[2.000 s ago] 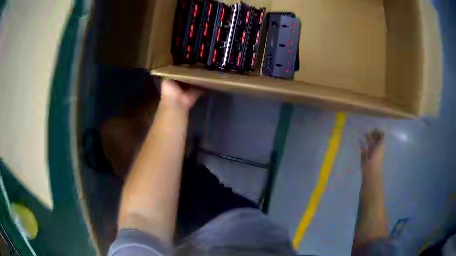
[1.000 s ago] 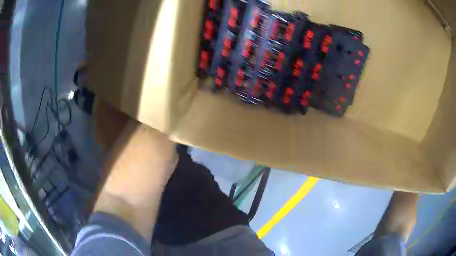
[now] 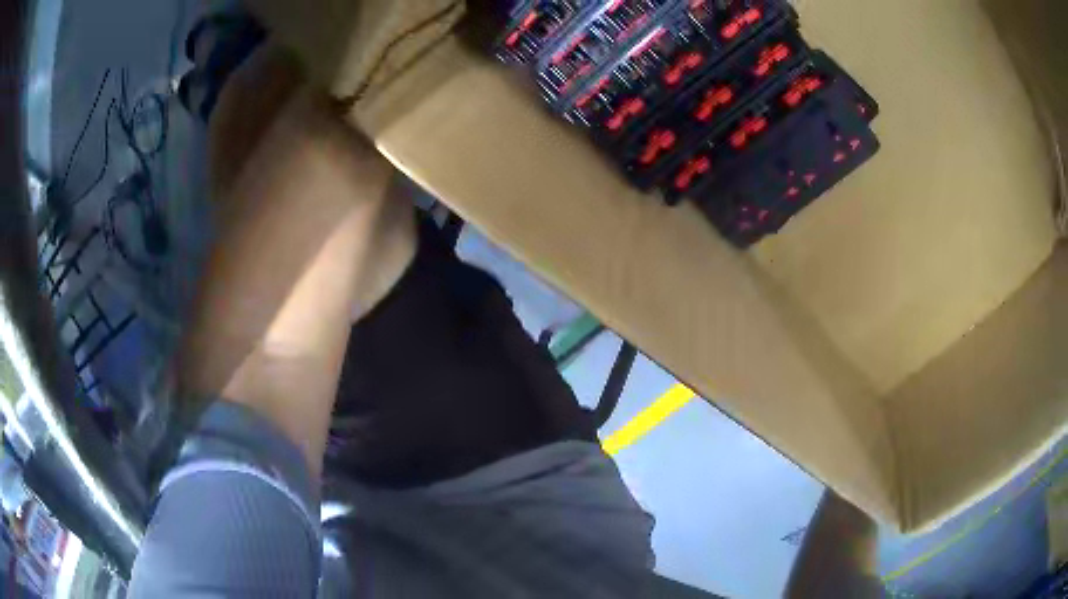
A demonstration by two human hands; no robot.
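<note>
An open tan cardboard carton [image 3: 632, 263] fills the upper right, tilted, with its near corner low at the right. Inside, several black socket covers [image 3: 714, 105] with red spots stand on edge in a packed row. The end cover [image 3: 796, 181] leans with its outer face showing. My left forearm reaches up to the carton's left side; the hand is hidden behind or under it. A dark part of my right forearm shows below the carton's near wall; that hand is hidden too.
Black cables [image 3: 146, 222] and a dark rack [image 3: 88, 304] are at the left, beside a curved pale edge [image 3: 59, 433]. Below the carton are dark chair-like legs [image 3: 615, 380] and a pale floor with a yellow line [image 3: 650, 419].
The carton has come closer and turned clockwise, its right end now lower. The covers have tilted with it. My right hand, seen open two seconds ago, is now hidden.
</note>
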